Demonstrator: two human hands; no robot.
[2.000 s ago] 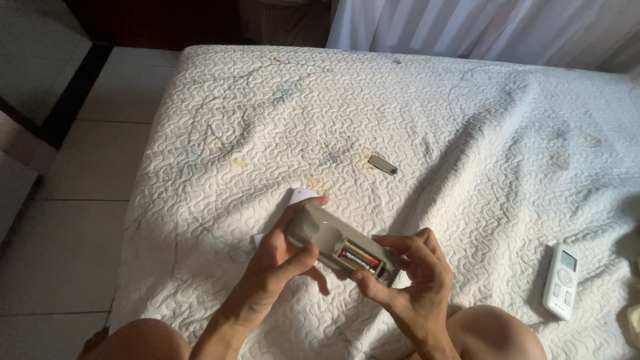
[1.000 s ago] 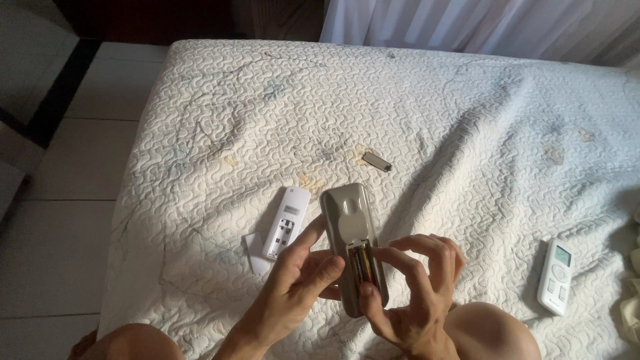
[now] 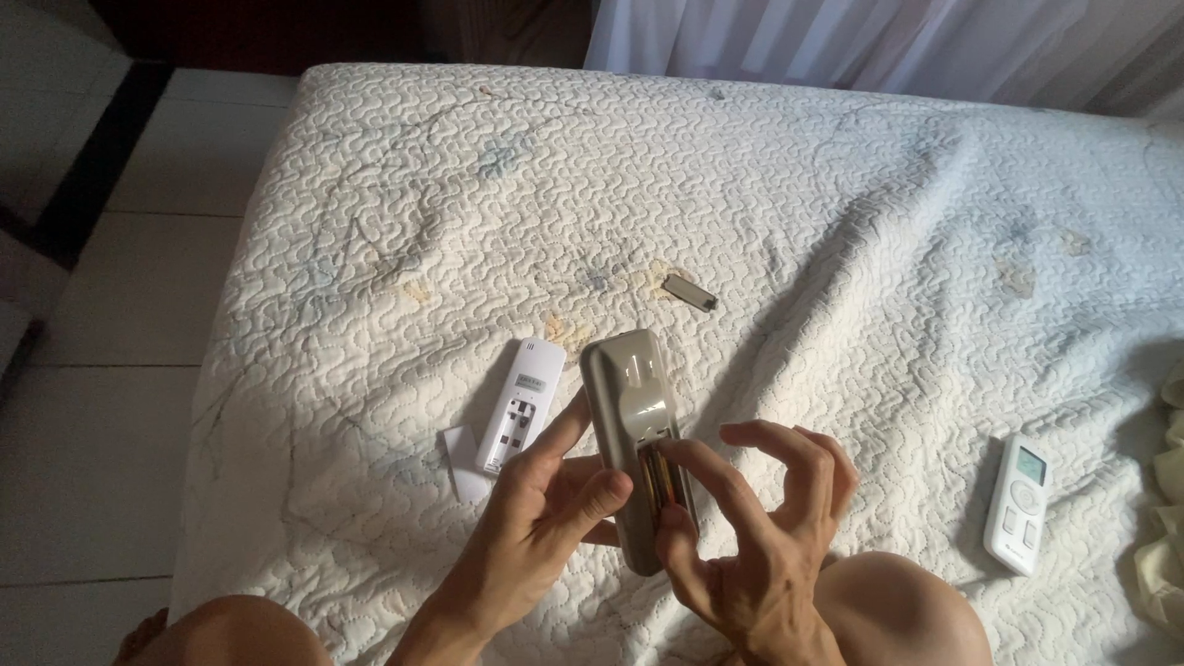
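Note:
My left hand (image 3: 546, 518) grips a grey-beige remote control (image 3: 622, 398) by its side, back face up, with the thumb on its edge. Batteries (image 3: 659, 476) lie in its uncovered compartment. The thumb and index finger of my right hand (image 3: 754, 536) touch the compartment's ends, while the other fingers are curled in the air. A small grey battery cover (image 3: 689, 291) lies on the quilt beyond the remote. Left of my hands, a white remote (image 3: 523, 402) rests back up with an empty battery compartment, partly over a white cover (image 3: 464, 462).
A white quilted bedspread (image 3: 444, 222) with folds lies under everything. At the right is a white remote with a small display (image 3: 1017, 504), face up. Yellowish ruffled fabric (image 3: 1167, 518) sits at the right edge. Tiled floor (image 3: 120, 462) runs along the left, and a sheer curtain (image 3: 786, 46) hangs behind.
The grey-beige remote has turned from a slanted position to nearly upright in the view. The white remote at the left, mostly hidden two seconds ago, now shows. Both hands stay at the grey-beige remote.

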